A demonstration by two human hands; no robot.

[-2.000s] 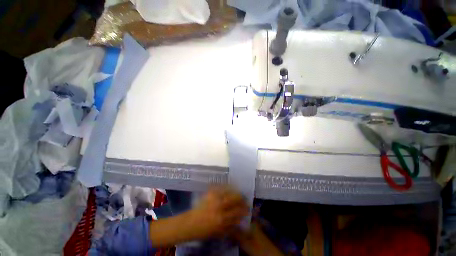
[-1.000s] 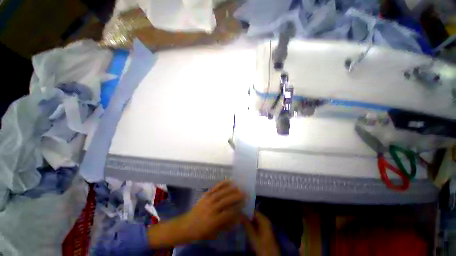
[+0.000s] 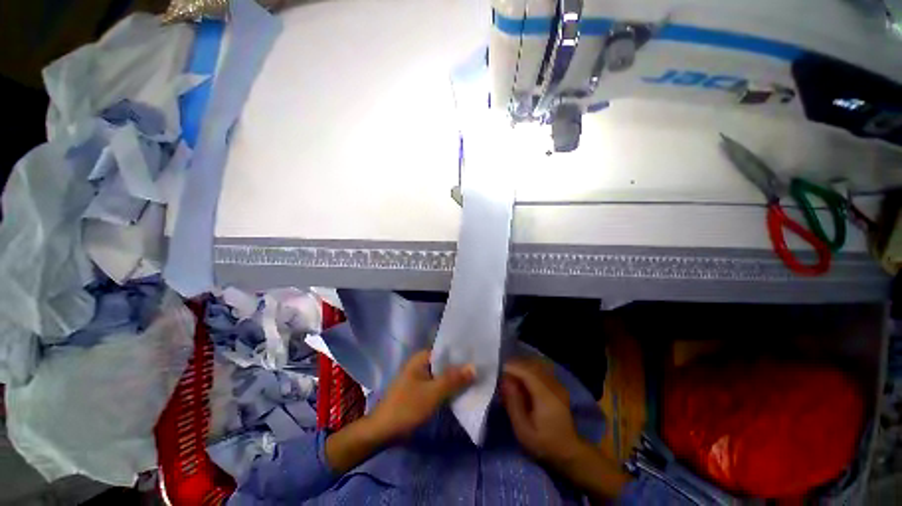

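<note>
A long pale blue fabric strip (image 3: 480,257) runs from beside the needle area, over the table's front edge, to my lap. Its near end is pointed. My left hand (image 3: 420,392) grips the strip's left edge near that end, thumb on top. My right hand (image 3: 539,410) is at the strip's right edge with fingers curled; whether it grips the fabric is unclear. The white sewing machine head (image 3: 682,74) is above right of the strip. Glare hides the strip's far part by the presser foot (image 3: 529,117).
Another blue strip (image 3: 206,168) lies along the table's left end. Scissors (image 3: 781,203) with red and green handles lie at right. A measuring tape strip (image 3: 633,265) lines the front edge. White crumpled pieces (image 3: 45,237), a red scrap basket (image 3: 188,425) and a red bundle (image 3: 766,420) are around.
The view has tilted down, so the table and machine sit higher in the picture. The hands now show at the strip's pointed near end, with more of the strip visible.
</note>
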